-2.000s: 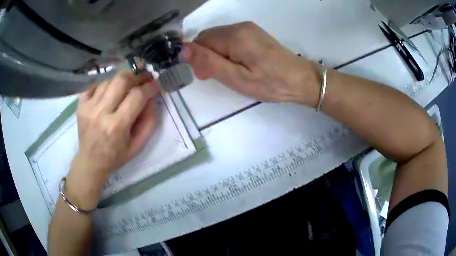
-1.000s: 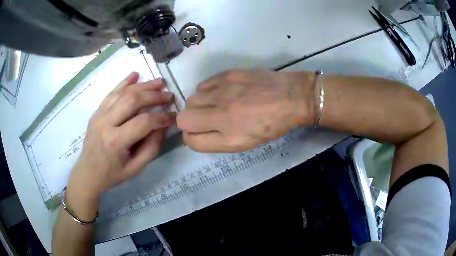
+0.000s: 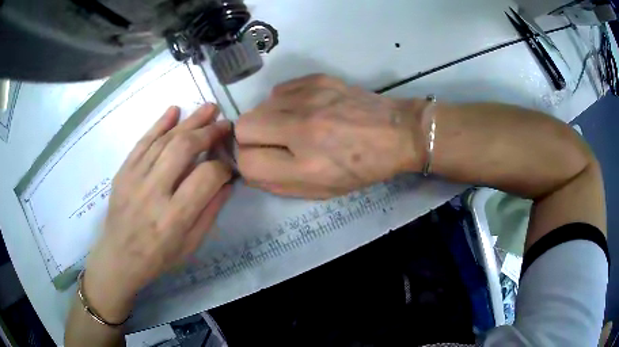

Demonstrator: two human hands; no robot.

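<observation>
The white marked pattern piece (image 3: 88, 162) lies on the green fabric panel (image 3: 41, 171), which shows as a border along its far and left edges. My left hand (image 3: 170, 183) rests on the white piece, fingers spread, thumb and fingertips at its right edge. My right hand (image 3: 312, 139) is curled with its fingertips at that same right edge, pinching the fabric there; the exact grip is hidden. The sewing machine head (image 3: 88, 37) hangs over the far end of the piece, with a ribbed knob (image 3: 237, 61) above the right corner.
Black thread snips (image 3: 543, 57) lie at the right side of the table. A round metal disc (image 3: 261, 38) is right of the knob. A printed ruler scale (image 3: 305, 230) runs along the front edge. A white basket (image 3: 485, 251) stands at the lower right, beyond the table edge.
Since two seconds ago, my right hand has come from beside the knob down to the piece's right edge. The piece and my left hand have moved toward me. In the last second they shifted slightly left.
</observation>
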